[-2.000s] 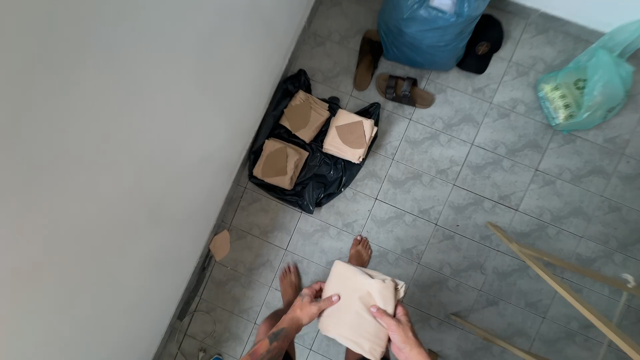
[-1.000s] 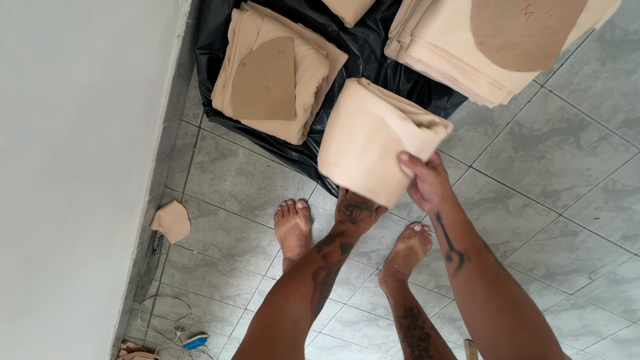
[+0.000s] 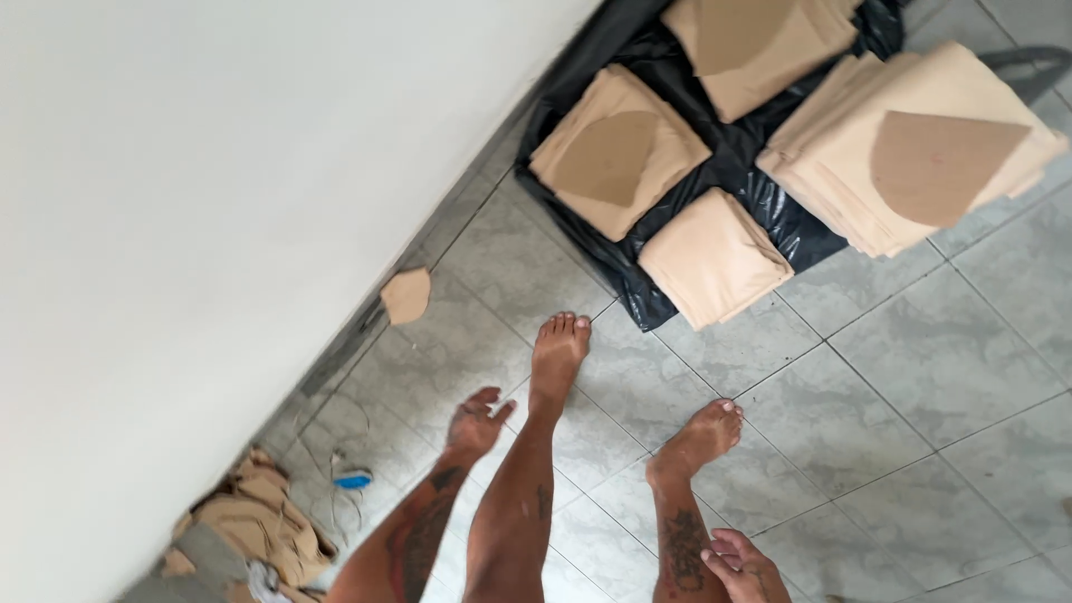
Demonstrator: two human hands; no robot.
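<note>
My left hand (image 3: 480, 423) hangs with its fingers apart, left of my bare feet, holding nothing. Low in the view, my right hand (image 3: 741, 565) is beside my tattooed shin, its fingers loosely apart and nothing in them. A folded beige fabric bundle (image 3: 714, 257) rests at the near edge of a black plastic bag (image 3: 645, 297) spread on the floor. Around it on the bag are a stack of beige fabric (image 3: 837, 126) at the right and two more stacks, left (image 3: 553, 155) and top (image 3: 737, 96). Each of these three bears a brown cut piece (image 3: 942, 167).
A white wall (image 3: 209, 184) runs along the left. By its base lie a small beige scrap (image 3: 406, 296), a heap of beige fabric scraps (image 3: 268, 523) and a blue object (image 3: 353, 479) with a pale cord. Grey tiles (image 3: 904, 377) cover the floor.
The folded beige bundle was in my hands and now lies on the black bag. Both hands have let go and drawn back from it. The view has shifted.
</note>
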